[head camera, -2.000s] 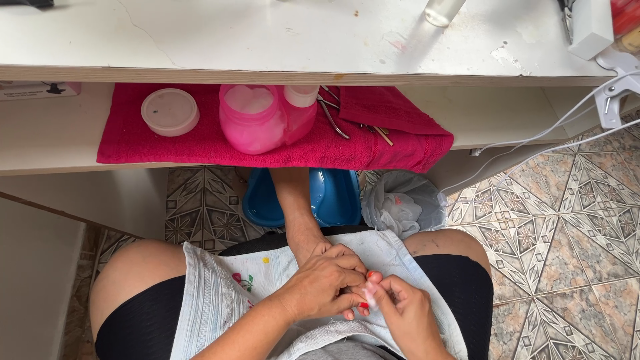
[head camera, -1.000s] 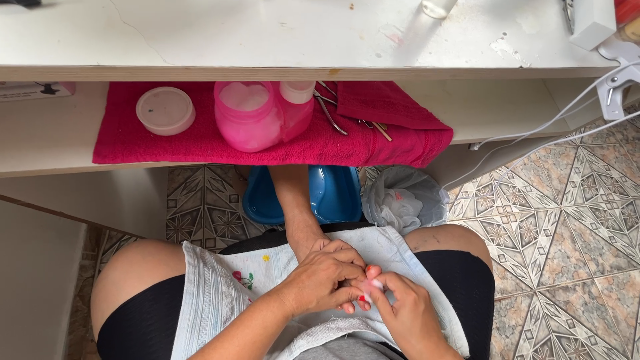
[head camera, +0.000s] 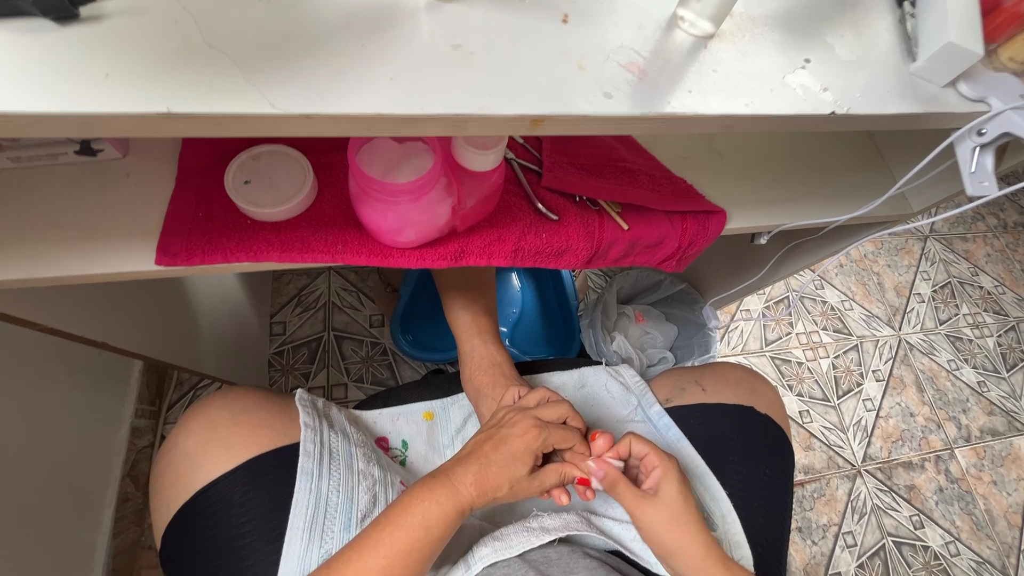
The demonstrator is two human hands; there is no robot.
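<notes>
My left hand [head camera: 528, 448] lies over another person's bare foot, fingers curled around its toe end. The lower leg [head camera: 468, 312] comes from beneath the shelf, and the foot rests on a white towel [head camera: 344, 480] across my lap. Red-orange nail polish shows between my hands. Right beside the toes, my right hand [head camera: 648, 480] pinches a small piece of white cotton [head camera: 612, 462] between thumb and fingertips. My fingers hide much of the foot.
A pink towel [head camera: 320, 240] on the shelf bears a round white lid [head camera: 270, 182], a pink container [head camera: 408, 204], metal nippers [head camera: 528, 188] and wooden sticks [head camera: 614, 214]. Below are a blue basin [head camera: 536, 312] and a lined bin [head camera: 692, 328]. White cables [head camera: 864, 216] hang at right.
My right hand has shifted slightly about the toes with the white cotton still in its fingers. My left hand stays over the foot.
</notes>
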